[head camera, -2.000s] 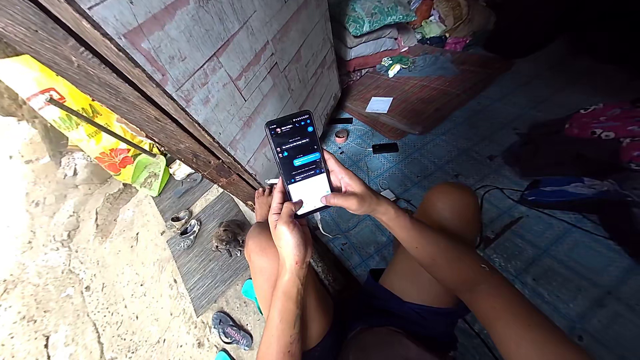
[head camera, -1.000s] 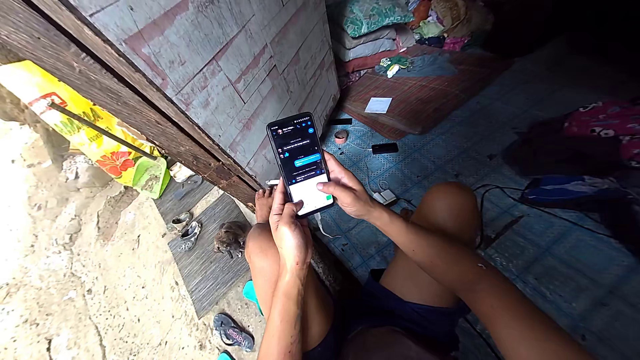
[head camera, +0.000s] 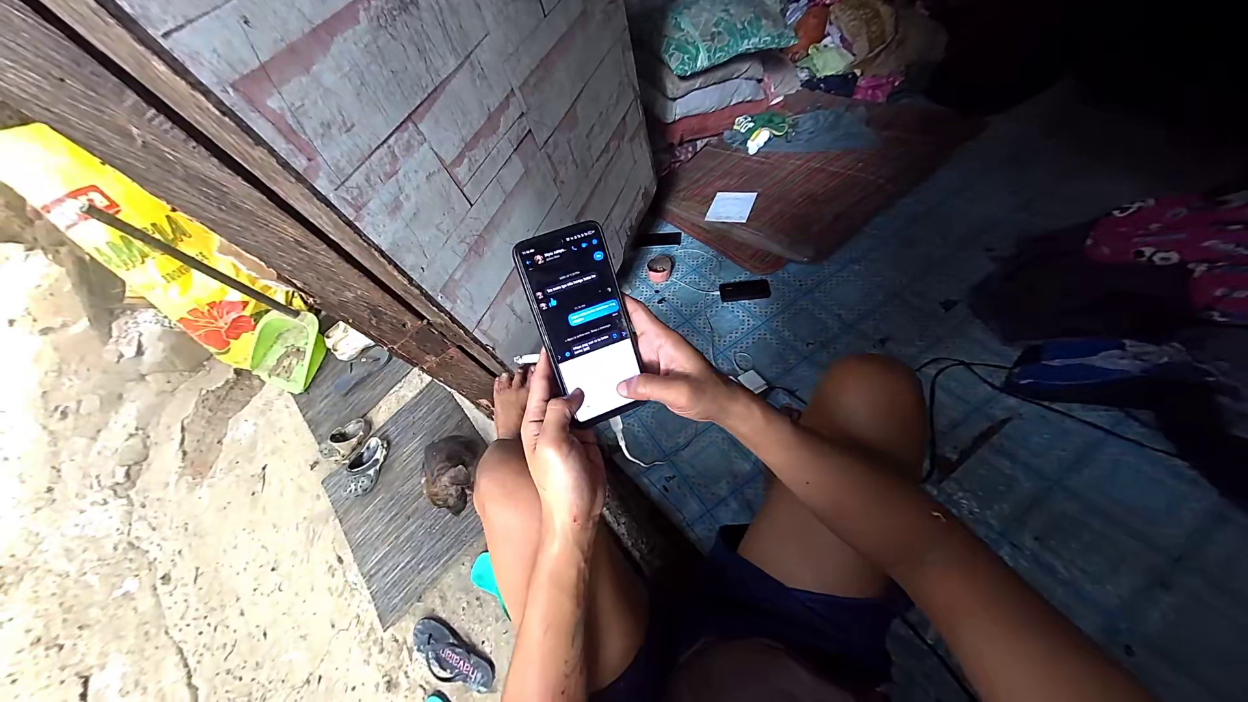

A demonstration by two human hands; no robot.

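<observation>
A black smartphone (head camera: 577,322) is held upright between my two hands, its screen lit with a dark chat above a white keyboard area. My left hand (head camera: 564,458) grips the phone's lower left side, with the thumb over the lower left of the screen. My right hand (head camera: 678,370) holds the lower right edge, its thumb on the right part of the white area. Most of the fingers behind the phone are hidden. A white cable (head camera: 629,448) hangs just below the phone's lower end.
A wooden door frame (head camera: 322,234) and a panelled board (head camera: 468,127) stand at the left. Slippers (head camera: 453,653), clogs (head camera: 363,466), a small furry animal (head camera: 450,473) and a green dustpan (head camera: 289,349) lie outside. Inside are another phone (head camera: 745,290), a white charger (head camera: 751,380), cables and pillows (head camera: 726,39).
My right thumb has shifted slightly over the lower part of the screen. Both hands keep their hold on the phone, which stays in about the same place.
</observation>
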